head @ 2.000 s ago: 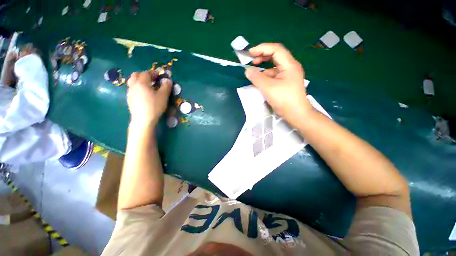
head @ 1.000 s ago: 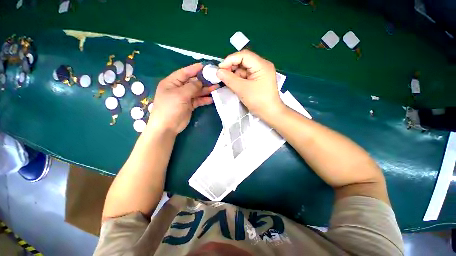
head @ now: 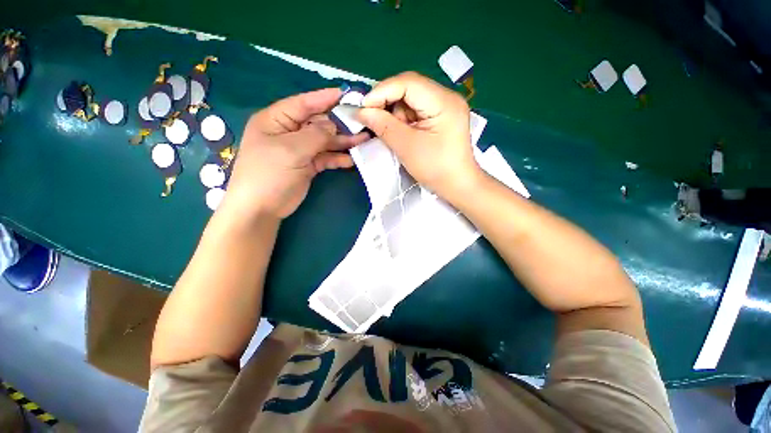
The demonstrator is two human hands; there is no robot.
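Note:
My left hand point(head: 292, 152) holds a dark round module point(head: 352, 99) with a pale round face between thumb and fingers. My right hand point(head: 423, 127) pinches a small whitish pad point(head: 348, 117) against the module's face; the fingertips partly hide both. Overlapping white sticker sheets point(head: 401, 211) with grey rounded squares lie under and below my right hand. Several loose modules with pale faces and gold tails, one of them here point(head: 164, 156), lie on the bench left of my left hand.
Beyond the bench's taped edge point(head: 313, 66), the green belt carries modules with white squares point(head: 456, 64). More modules are heaped at the far left point(head: 12, 72). A white strip point(head: 729, 300) lies at the right. A dark sleeve point(head: 731, 207) reaches in from the right edge. A cardboard box point(head: 125, 326) stands below left.
Two seconds ago my left hand was at the module pile; it now holds a module beside my right hand. Since a second ago the whitish pad shows over the module's face. The view has shifted.

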